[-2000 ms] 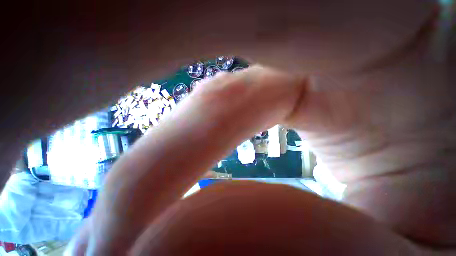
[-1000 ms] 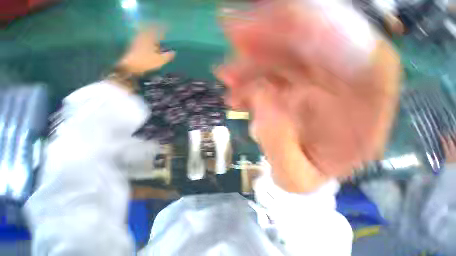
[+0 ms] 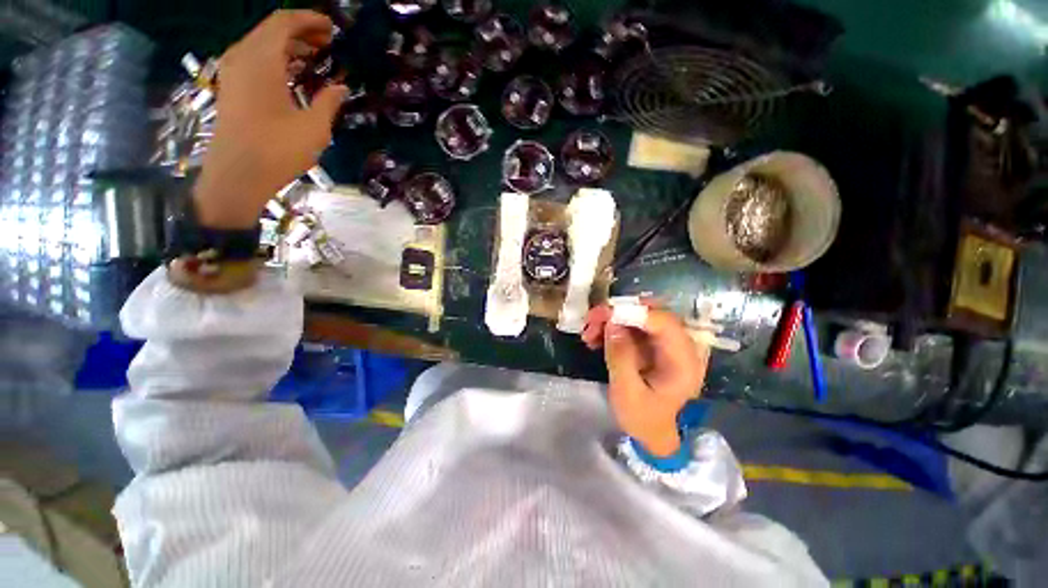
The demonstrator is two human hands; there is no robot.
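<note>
My left hand point(image 3: 259, 121) is at the upper left, thumb and fingers curved around the edge of the dark round housings point(image 3: 463, 131); whether it grips one is unclear. My right hand point(image 3: 657, 373) is closed on a small white piece point(image 3: 629, 312) at its fingertips, just right of the fixture's front end. The brown fixture point(image 3: 547, 301) lies between two white padded strips point(image 3: 507, 264) and holds one dark round housing point(image 3: 546, 255). Small silver-white cells point(image 3: 305, 244) lie in a heap beside and below my left hand, partly hidden by it.
A pale taped pad point(image 3: 362, 258) lies left of the fixture. To the right are a coiled wire holder point(image 3: 695, 94), a beige pot point(image 3: 818, 213) with metallic wool, red point(image 3: 786, 335) and blue point(image 3: 815, 353) pens, a tape roll point(image 3: 862, 345) and a dark box point(image 3: 985, 285). Clear trays point(image 3: 69, 149) stand far left.
The large blurred hand no longer blocks the view. My right hand has come down beside the fixture and now shows a white piece. My left hand is among the housings near the cells.
</note>
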